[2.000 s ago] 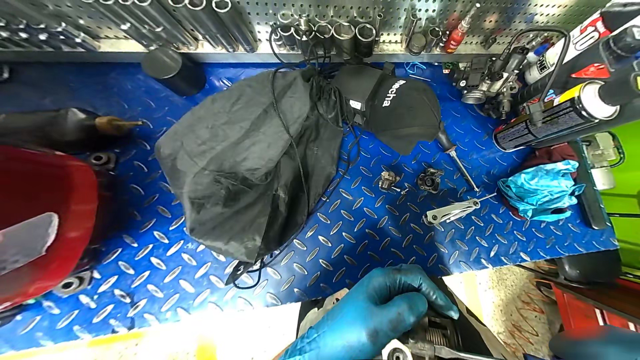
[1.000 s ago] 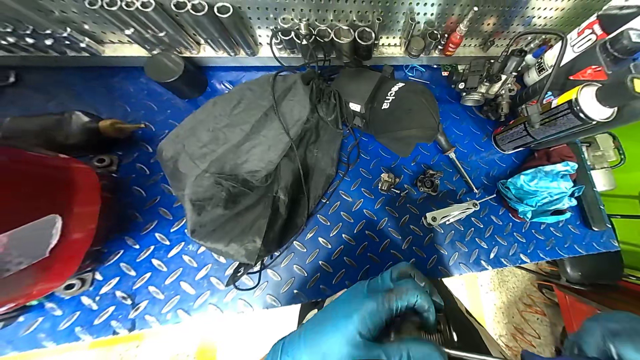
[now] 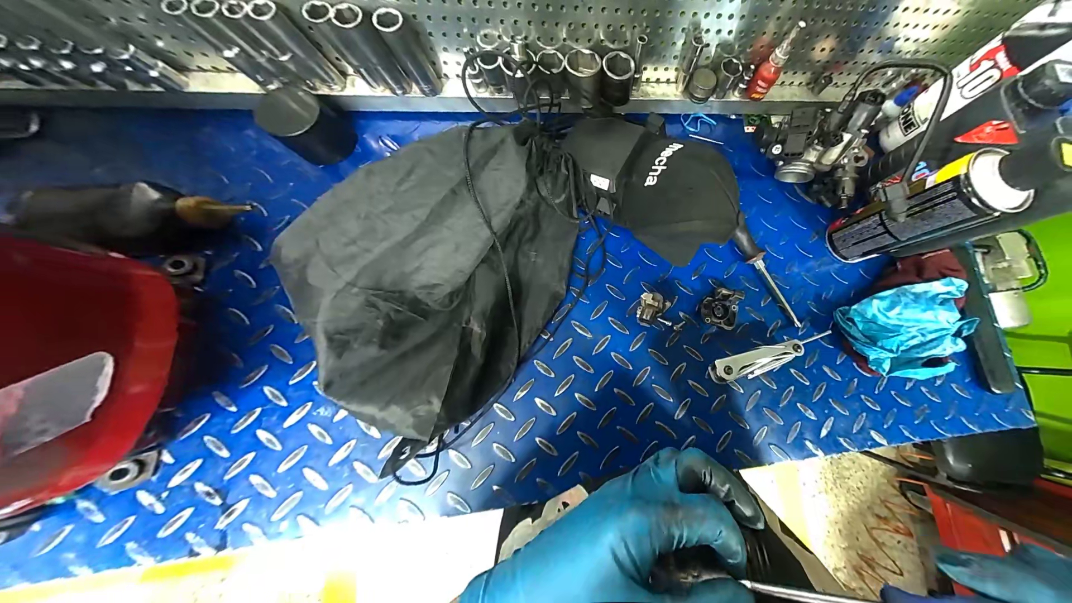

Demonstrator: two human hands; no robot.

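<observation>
My left hand [image 3: 624,536], in a blue glove with dark smears, is at the bottom centre, just off the bench's front edge. Its fingers curl round a small dark part [image 3: 678,569], mostly hidden. A thin metal shaft [image 3: 796,591] runs from there to the right. My right hand [image 3: 1001,571], also blue-gloved, is blurred and cut off at the lower right; its grip cannot be made out. On the blue tread-plate bench above lie two small metal parts, one silvery [image 3: 652,309] and one dark [image 3: 720,307], a folding multi-tool [image 3: 758,361] and a black-handled screwdriver [image 3: 766,272].
A black drawstring bag [image 3: 419,285] and black cap [image 3: 678,184] cover the middle. A red shell [image 3: 92,335] stands left. A carburetor [image 3: 825,151], spray cans [image 3: 930,209] and crumpled blue gloves [image 3: 909,327] lie right. Sockets [image 3: 406,50] line the back; red drawers [image 3: 971,519] stand lower right.
My left hand has shifted slightly down, its fingers curling differently over the dark part. A nut-like metal end, seen below that hand two seconds ago, is out of sight.
</observation>
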